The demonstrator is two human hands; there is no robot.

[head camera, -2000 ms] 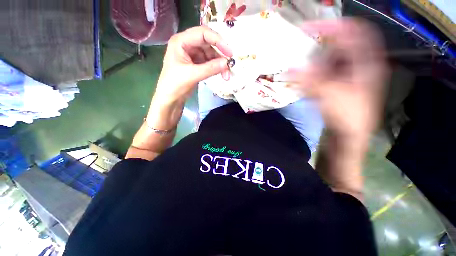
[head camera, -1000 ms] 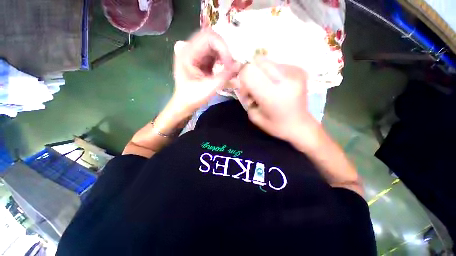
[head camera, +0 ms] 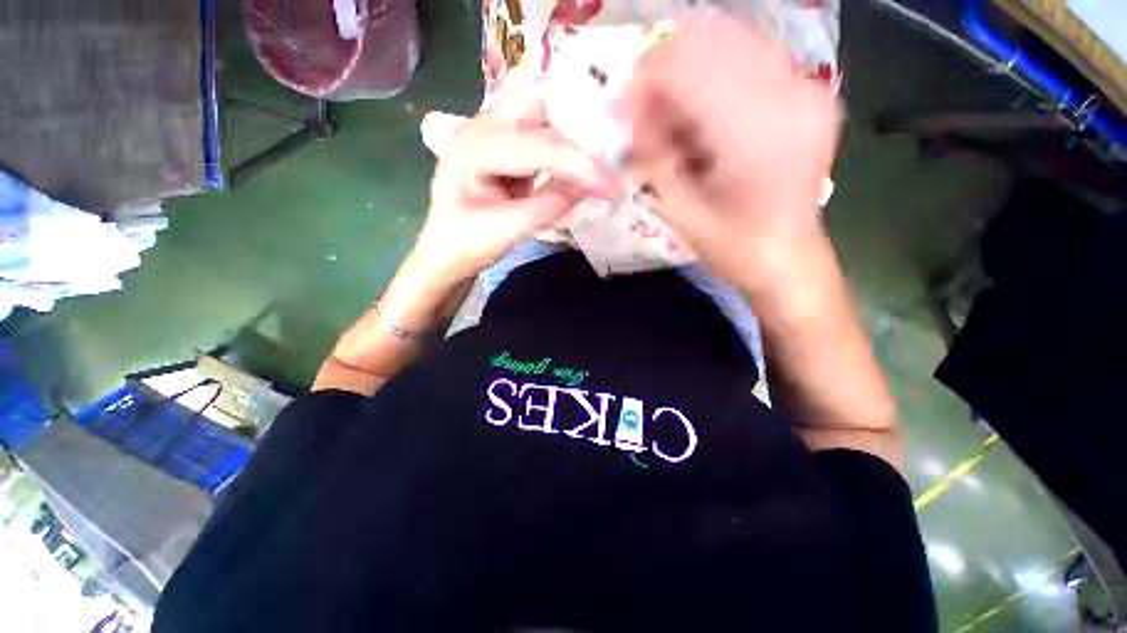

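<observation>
The white floral-print garment lies bunched over my knees at the top centre. My left hand pinches its edge between thumb and fingers. An attached button shows as a small dark dot on the pale cloth above my left fingers. My right hand is blurred and curled over the cloth, close to the right of my left fingertips. A dark shape shows in its palm, too blurred to name. No needle or thread can be made out.
A pink mesh bin stands at the upper left, beside a grey cloth-covered stand. Pale blue cloth pieces hang at the left. Blue crates are lower left. A table edge with a blue rail is upper right.
My right hand came in from the right to my left fingers, then moved slightly right and up again. My left hand still pinches the cloth.
</observation>
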